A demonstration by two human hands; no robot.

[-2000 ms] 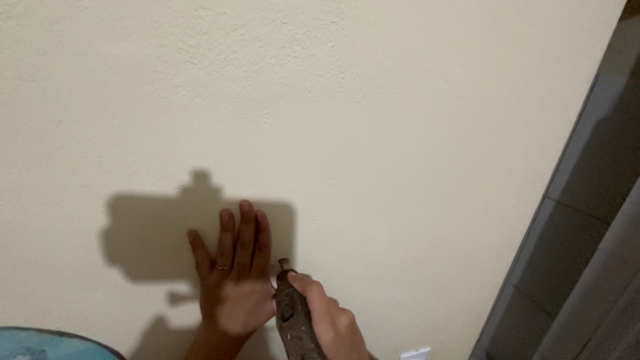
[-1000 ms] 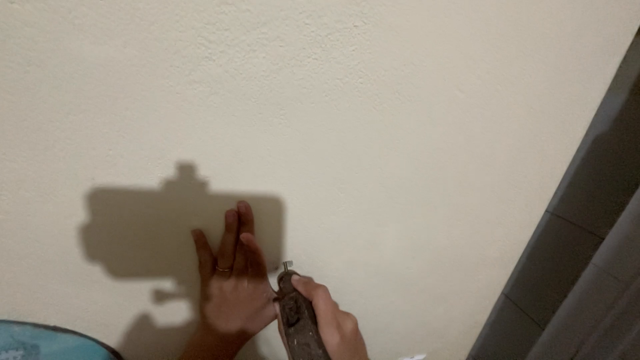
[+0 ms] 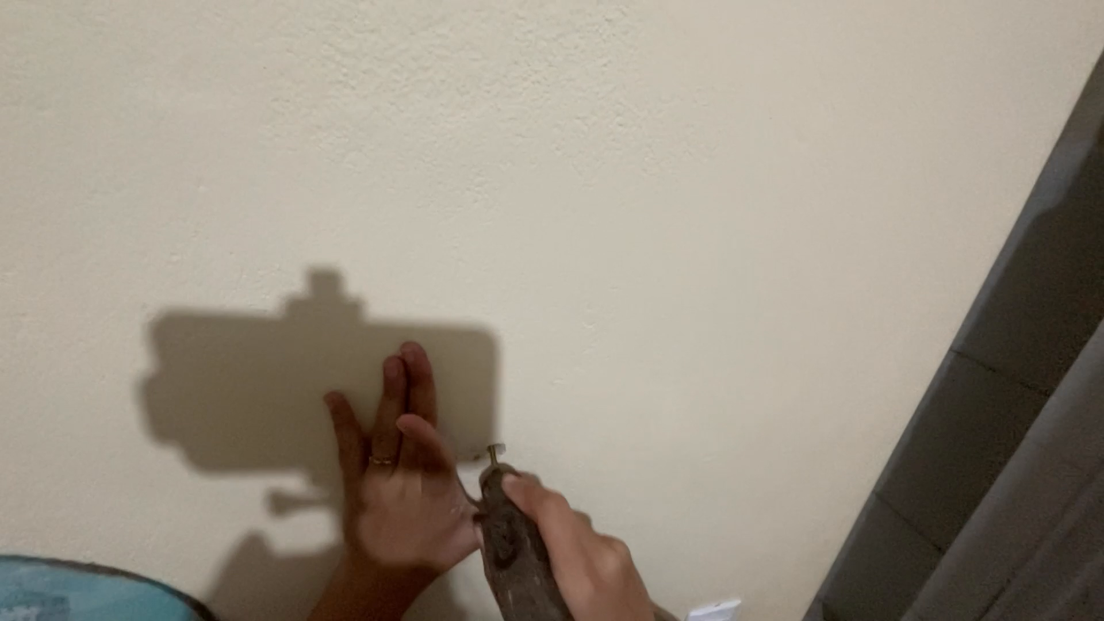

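My left hand rests spread against a cream plaster wall, a ring on one finger. Its index finger is bent and lifted off the line of the others; the thumb is largely hidden behind the tool. Beside it, my right hand grips a dark, worn hand-held tool, perhaps a rotary tool, pointing up the wall. A thin brass-coloured shank with a small, blurred head sticks out of its top. Whether that head touches the wall cannot be told.
Around my left hand lies the shadow of a boxy device. A blue rounded object shows at bottom left and a small white item at the bottom edge. Dark tiles and a grey curtain-like cloth border the wall at right.
My left index finger, straight two seconds ago, has bent and lifted. The tool's tip has come more clearly into view. My right hand still holds the tool close beside my left.
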